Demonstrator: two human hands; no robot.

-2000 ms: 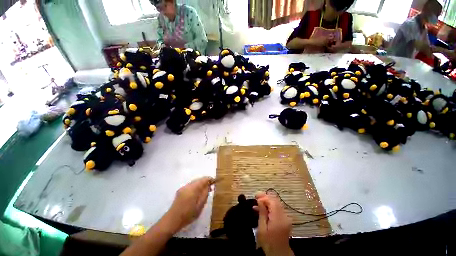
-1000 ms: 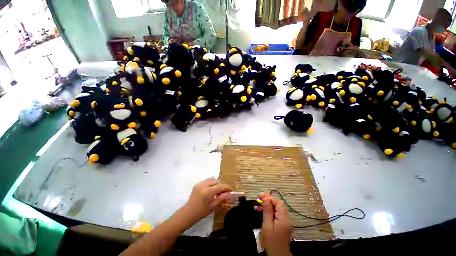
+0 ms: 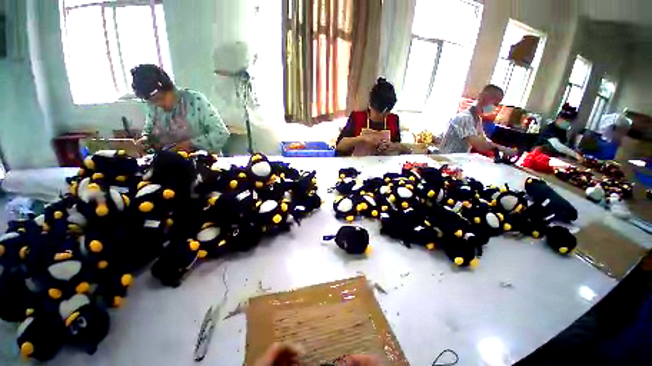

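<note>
My left hand (image 3: 280,355) shows at the bottom edge, over the near part of the cardboard pad (image 3: 314,304). Only the tops of its fingers are in the picture. My right hand (image 3: 359,359) is to its right, cut off even more. A small dark bit shows between the hands at the edge; I cannot tell what it is. The plush between them is otherwise out of the picture. A loop of black thread (image 3: 446,354) lies on the table to the right of the pad. What either hand holds is hidden.
Slim silver-grey snips (image 3: 206,333) lie left of the pad. A single penguin (image 3: 352,239) lies beyond it, between the left penguin pile (image 3: 150,207) and the right penguin pile (image 3: 436,207). Several people sit beyond the white table (image 3: 457,300). A blue crate (image 3: 307,149) stands behind.
The view has tilted up and turned right. The hands have dropped to the bottom edge, and the held black plush is almost wholly out of view. The snips now show.
</note>
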